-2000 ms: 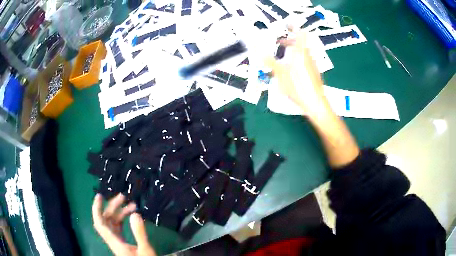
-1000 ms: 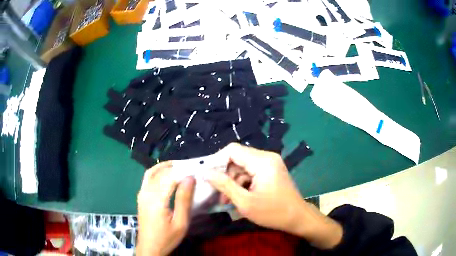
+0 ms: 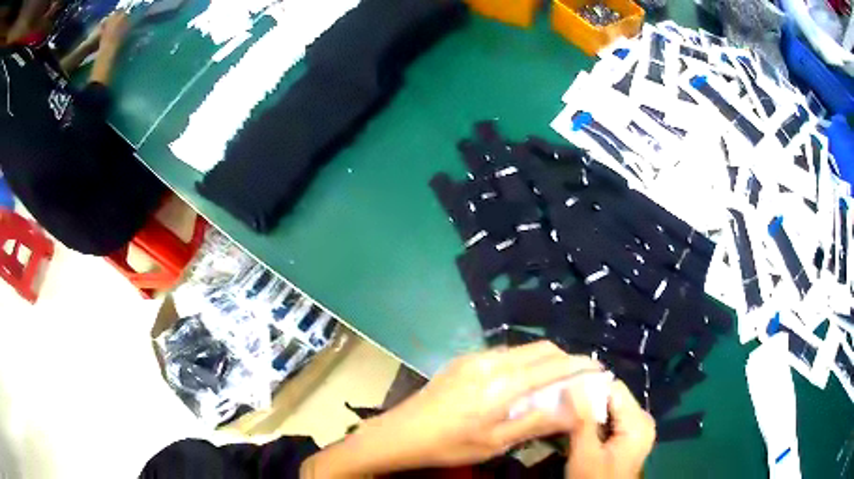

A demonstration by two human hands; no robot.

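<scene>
My left hand point(image 3: 468, 402) reaches in from the bottom left. My right hand point(image 3: 618, 435) is against it at the bottom centre, cut off by the lower edge. Both hold a small white card point(image 3: 592, 393) between the fingers, which cover most of it. Whether a strap is in it cannot be seen. A heap of loose black watch straps point(image 3: 581, 253) with silver buckles lies just beyond the hands. A large overlapping pile of white cards with black straps and blue ends point(image 3: 693, 168) lies to the right.
A long black ridged row point(image 3: 309, 122) and a white row point(image 3: 225, 117) lie on the green bench at left. Orange boxes point(image 3: 592, 30) stand behind. A fanned white stack point(image 3: 775, 402) is at lower right. A person in black point(image 3: 75, 159) and a carton of bagged goods point(image 3: 234, 346) are at left.
My view has swung left, so the straps and packs appear further right. Both hands still hold the white card, now with the hands closer together and the card more covered.
</scene>
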